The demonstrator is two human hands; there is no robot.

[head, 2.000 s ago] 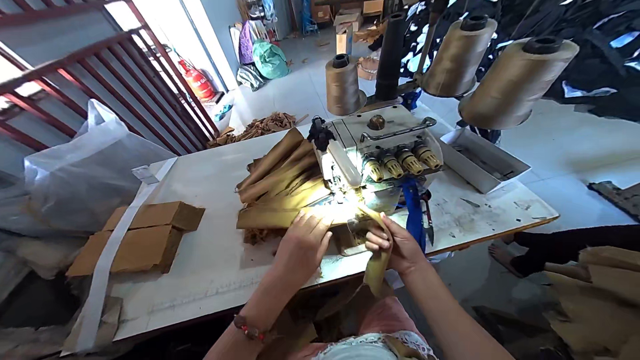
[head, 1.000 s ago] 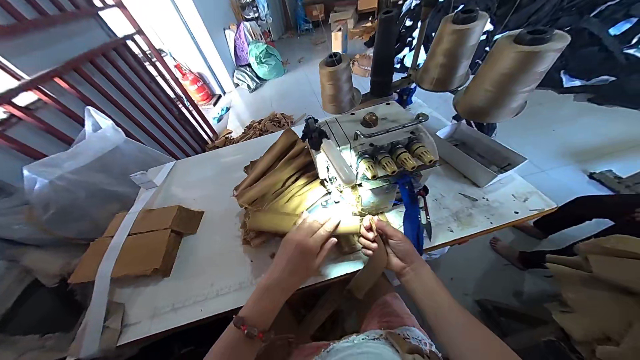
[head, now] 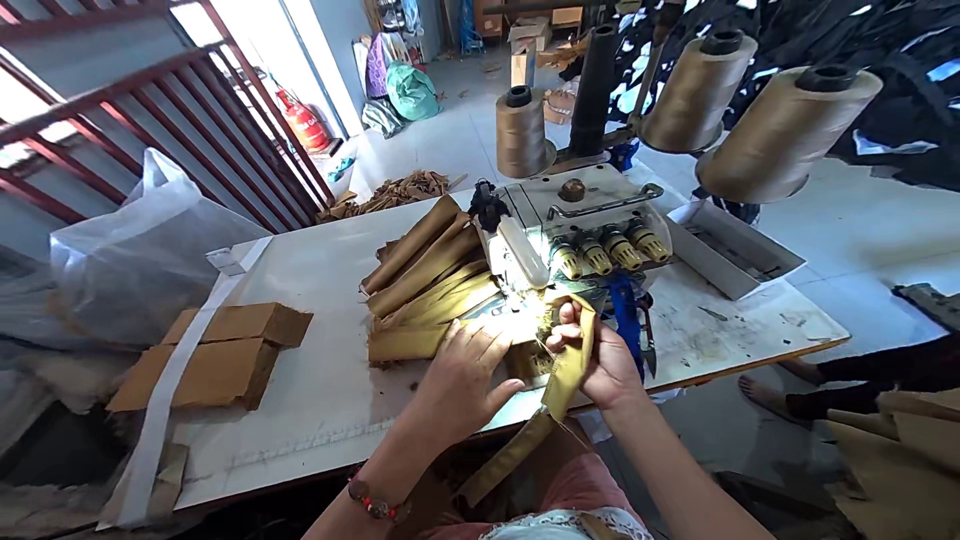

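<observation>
An overlock sewing machine [head: 600, 202] stands on the white table, its lamp glaring over the needle area. My left hand [head: 469, 375] lies palm down with spread fingers on a khaki fabric piece [head: 405, 343], left of the presser area. My right hand [head: 600, 352] grips a stitched khaki fabric strip [head: 566, 379] just right of the needle area; the strip hangs over the table edge toward my lap. More folded khaki pieces [head: 427, 262] fan out behind my left hand. Glare hides the needle and the fabric's edge there.
Two stacks of brown fabric pieces [head: 217, 367] lie at the left under a white strip [head: 180, 360]. Thread cones [head: 787, 135] stand above the machine. A white open box [head: 735, 247] and scissors or snips [head: 647, 337] are at the right. Another person's feet [head: 772, 397] show beyond the table.
The strip in my right hand is raised and looped higher than a second ago, and its stitched edge shows. My left hand stays on the fabric.
</observation>
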